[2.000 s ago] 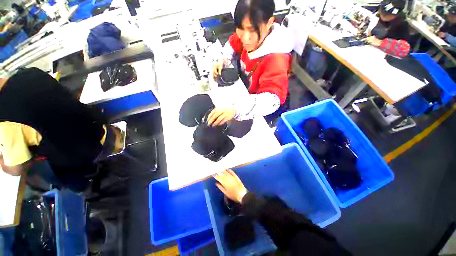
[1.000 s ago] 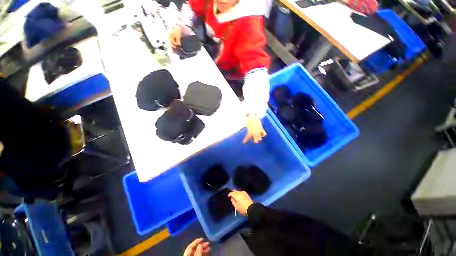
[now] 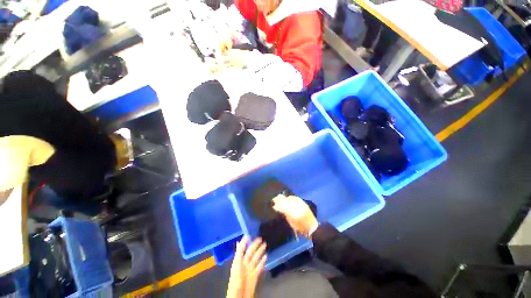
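Note:
My right hand (image 3: 296,214) reaches into the blue bin (image 3: 356,208) in front of me, its fingers closed on a small rounded black panel (image 3: 269,195), which is blurred. More black panels (image 3: 277,231) lie in the bin under and beside this hand. My left hand (image 3: 249,260) is at the bin's near edge, fingers spread, holding nothing. Piles of rounded black panels (image 3: 208,102) lie on the white sewing table (image 3: 198,169) beyond the bin.
A second blue bin (image 3: 434,152) with black pieces stands to the right, and another blue bin (image 3: 204,230) sits under the table corner. A person in red (image 3: 303,43) sits behind the table. A person in black (image 3: 64,139) is at left.
My right hand has moved from the near panel to the one by the table side. My left hand has come up to the bin edge. The other person's hand has left the bin.

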